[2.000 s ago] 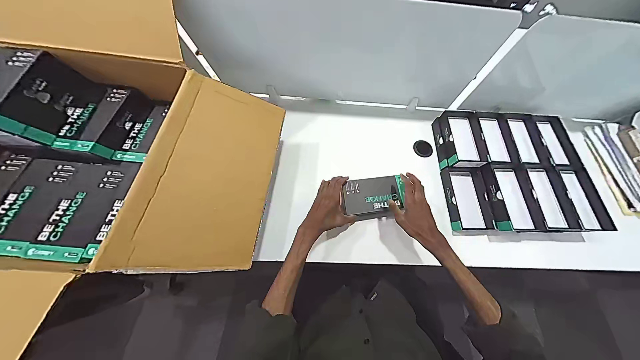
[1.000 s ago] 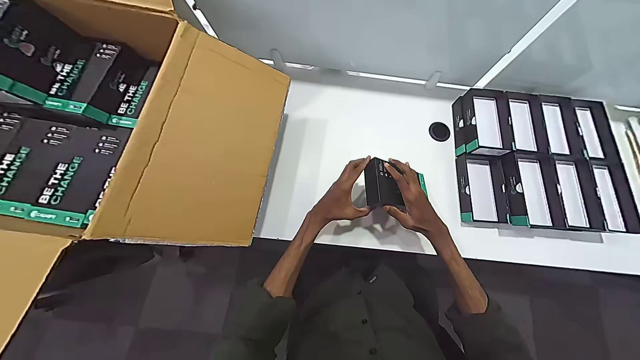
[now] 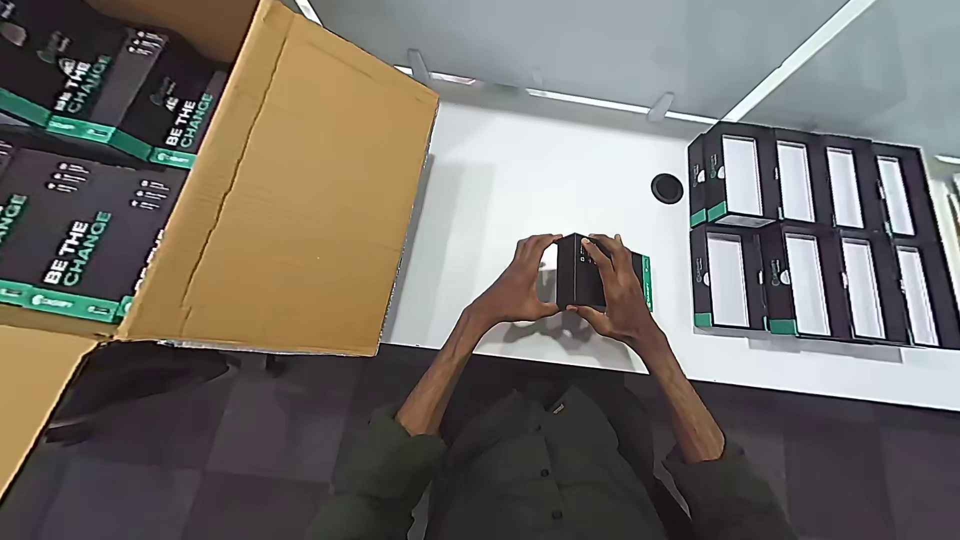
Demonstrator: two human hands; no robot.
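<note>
Over the white table, a black product box with a green end is held between my two hands, its narrow side and one corner turned up. My left hand grips the box's left edge with the thumb low and fingers at the top. Curled over its upper face and right part is my right hand. The green end shows past the right fingers. Below the box its shadow falls on the table. The underside of the box is hidden.
At left stands a large open cardboard carton with several black and green boxes inside. On the right, several black boxes with white panels stand in two rows. A round black disc lies near them. A grey partition rises behind.
Two seconds ago the box showed its broad printed face between my hands; it has since been turned, with a narrow side and corner showing. My right hand has moved over its face.
</note>
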